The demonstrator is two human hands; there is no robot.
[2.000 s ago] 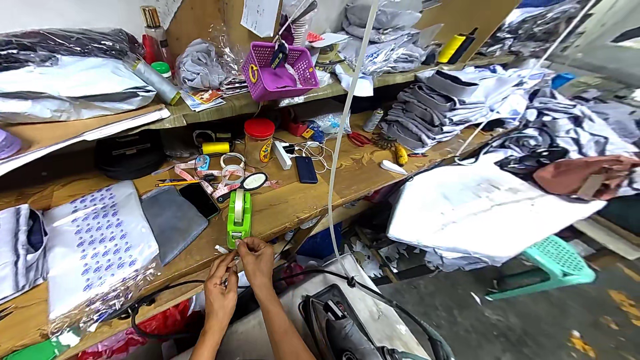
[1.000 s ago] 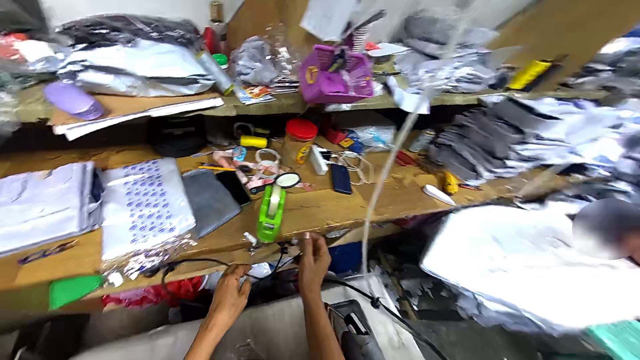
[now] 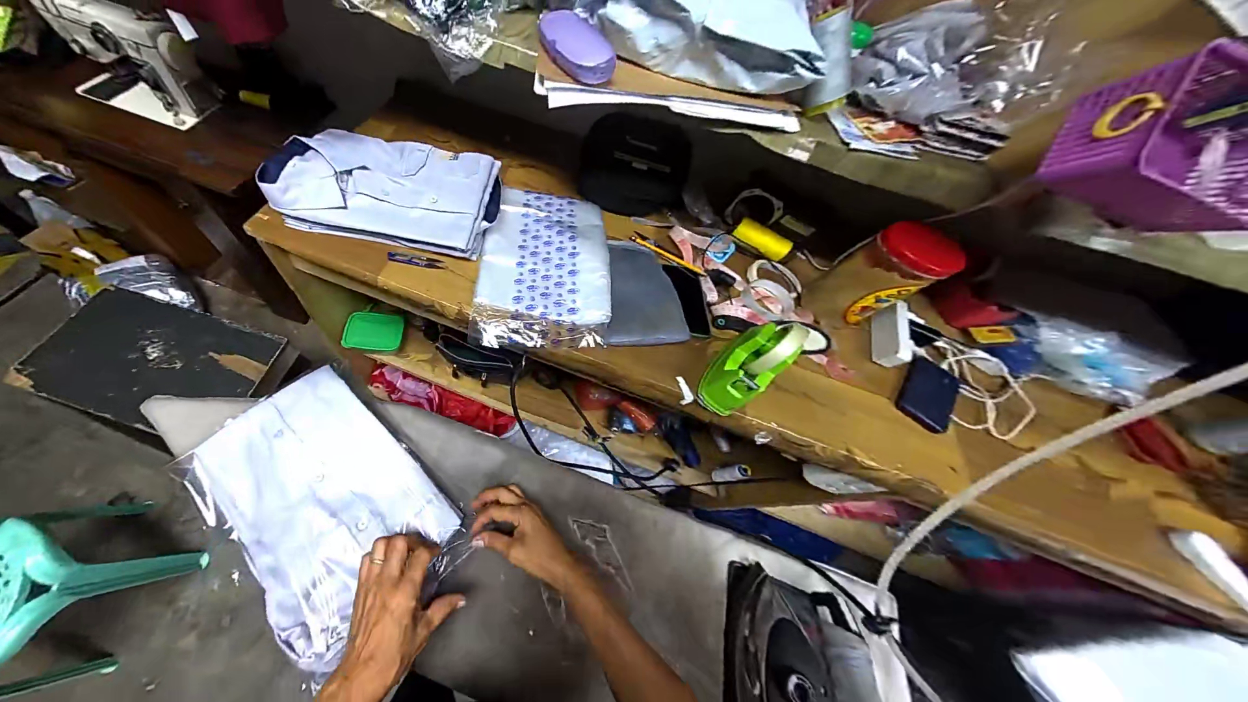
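A folded light shirt in a clear plastic bag [image 3: 317, 487] lies on the grey padded board [image 3: 624, 526]. My left hand [image 3: 390, 595] rests on the bag's near right end, fingers curled, thumb apart. My right hand [image 3: 522, 536] has its fingertips at the loose plastic edge beside the shirt; whether they pinch it is hard to tell. On the wooden bench stands a green tape dispenser [image 3: 736, 375] with a roll of tape. Left of it lie a stack of plastic bags with blue print [image 3: 551, 263] and a folded light-blue shirt [image 3: 400, 195].
An iron [image 3: 795, 639] stands at the board's right, with a black cable [image 3: 531, 434] crossing behind the hands. A pale hose [image 3: 1053, 444] arches at right. A green plastic stool [image 3: 58, 585] is at left; a sewing machine [image 3: 156, 58] stands beyond. A purple basket [image 3: 1150, 146] hangs over the bench.
The view has swung far to the left, bringing the bagged shirt into sight. My hands have moved from near the tape dispenser to the bag.
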